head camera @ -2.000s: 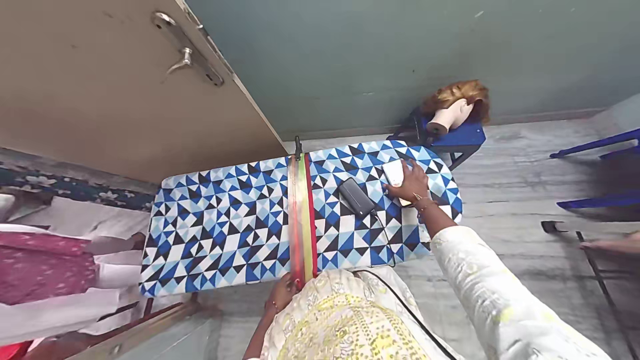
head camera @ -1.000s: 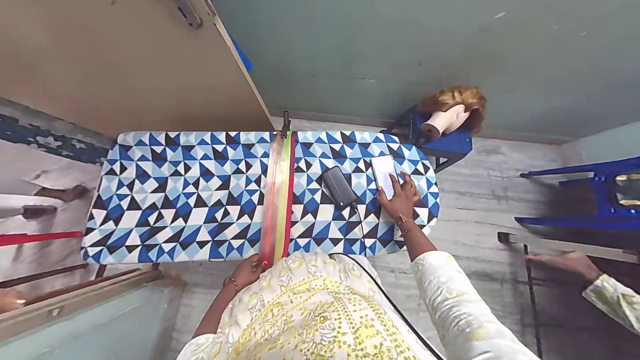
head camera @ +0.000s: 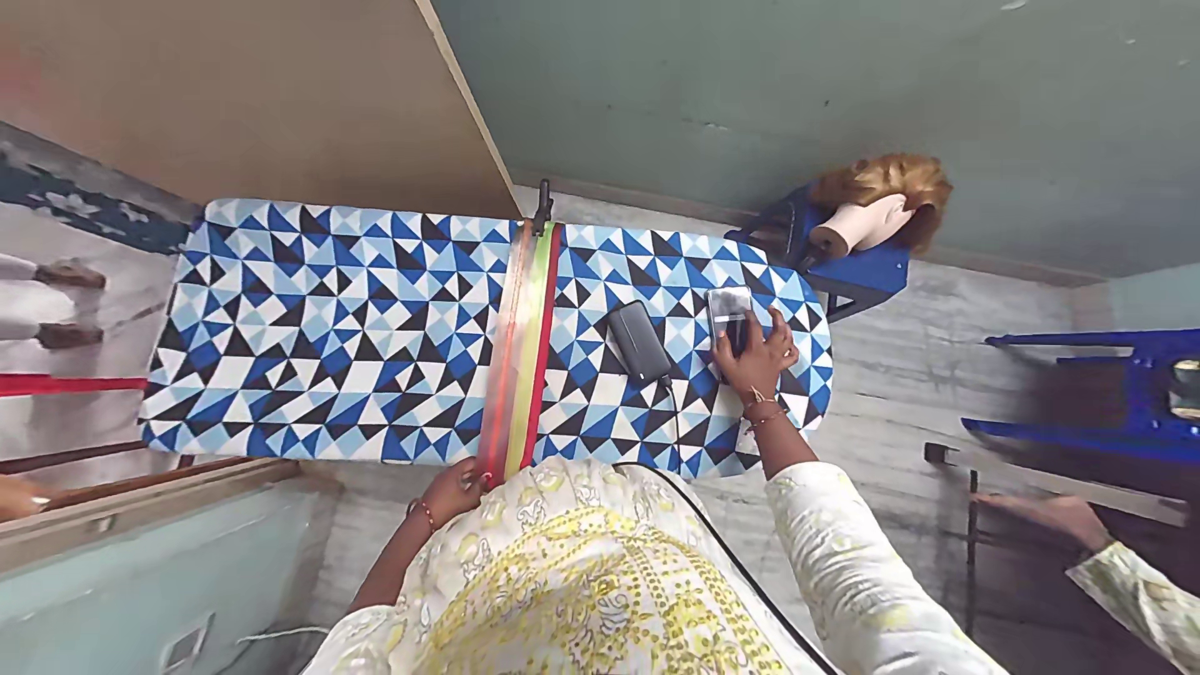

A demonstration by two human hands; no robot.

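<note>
A padded board with a blue, black and white triangle-print cover [head camera: 375, 328] lies crosswise before me. Several ribbons [head camera: 532, 347], orange, pale, yellow-green and red, run across it, with a black clamp [head camera: 543, 208] at their far end. My left hand [head camera: 459, 489] grips the near ends of the ribbons at the board's near edge. On the right part, my right hand [head camera: 757, 356] rests on a smartphone [head camera: 729, 317] lying flat, fingers spread over its lower part and the cover beside it. A black power bank [head camera: 639, 341] with a thin cable lies left of the phone.
Behind the board's right end, a mannequin head with a brown wig [head camera: 877, 211] lies on a blue stool [head camera: 862, 272]. A blue metal frame [head camera: 1153, 375] and another person's hand [head camera: 1055, 516] are at right. Another person's feet [head camera: 70, 305] show at left. A dark cable crosses my clothes.
The phone's face was white and now looks dark in part under my right hand. My left hand stays at the ribbons' near ends. The view has shifted.
</note>
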